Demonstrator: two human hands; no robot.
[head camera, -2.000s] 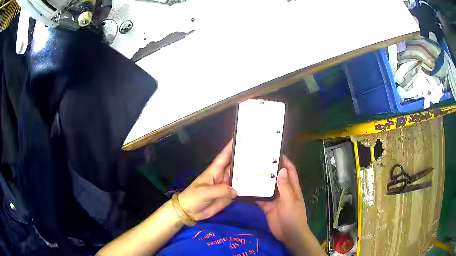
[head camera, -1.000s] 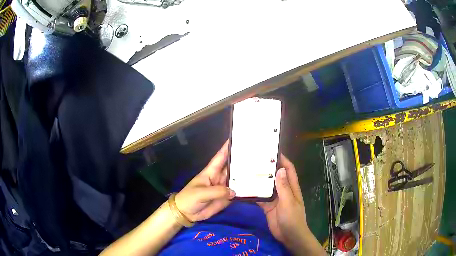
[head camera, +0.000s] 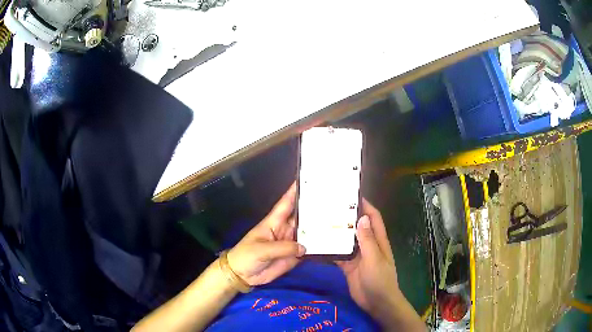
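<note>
A smartphone (head camera: 330, 191) with a glowing white screen and dark edge stands upright in the middle of the view, in front of the wearer's blue shirt. My left hand (head camera: 269, 249) holds its lower left side, with the thumb at the lower left corner. My right hand (head camera: 371, 249) holds its lower right side, with the thumb along the edge. The fingers behind the phone are hidden. The screen is too bright to read.
A white wood-edged table (head camera: 311, 58) lies beyond the phone. Dark cloth (head camera: 117, 149) hangs at the left below a sewing machine (head camera: 61, 26). At the right are a blue crate (head camera: 480, 97) with cloth, a tool tray (head camera: 448, 214) and shears (head camera: 535, 224) on cardboard (head camera: 519, 285).
The view has shifted slightly, so the table and machine sit a little further left. Both hands keep the same hold on the phone.
</note>
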